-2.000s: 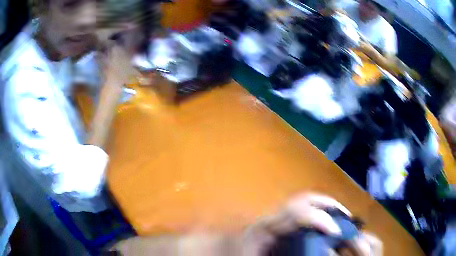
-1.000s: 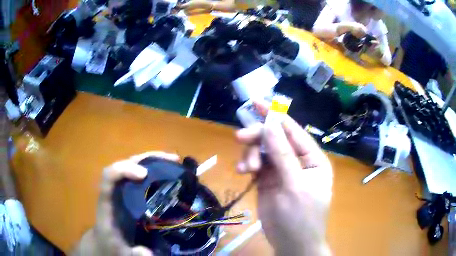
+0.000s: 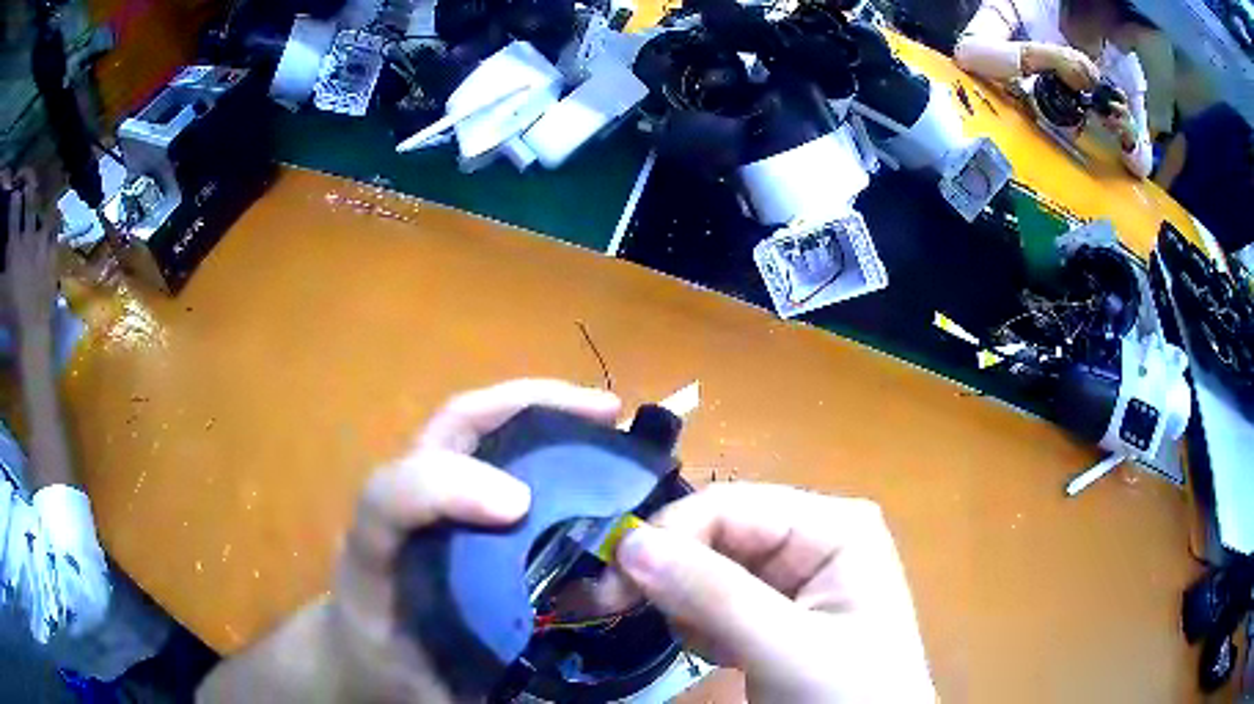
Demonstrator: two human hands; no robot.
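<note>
My left hand [image 3: 420, 530] holds the black rounded camera head shell [image 3: 550, 481] from its left side, fingers over its top edge. The shell's opening faces right, and silvery parts and thin red and yellow wires show inside. My right hand [image 3: 791, 591] pinches a flat ribbon cable by its yellow end tab [image 3: 616, 536] between thumb and forefinger, at the shell's opening. The black base housing [image 3: 605, 681] is below the opening, partly hidden by my right hand. Where the cable's inner end sits is hidden.
Part-built cameras [image 3: 805, 172] with white bodies are piled along the green mat [image 3: 454, 193]. A black carton [image 3: 206, 179] stands at left, near another person's arm [image 3: 41, 399]. A black parts tray [image 3: 1210, 330] is at far right. Another person [image 3: 1073, 83] works across the bench.
My right hand has moved down and left, bringing the yellow-tabbed ribbon cable from above the bench to the shell's opening. The shell is turned and sits slightly further right in view.
</note>
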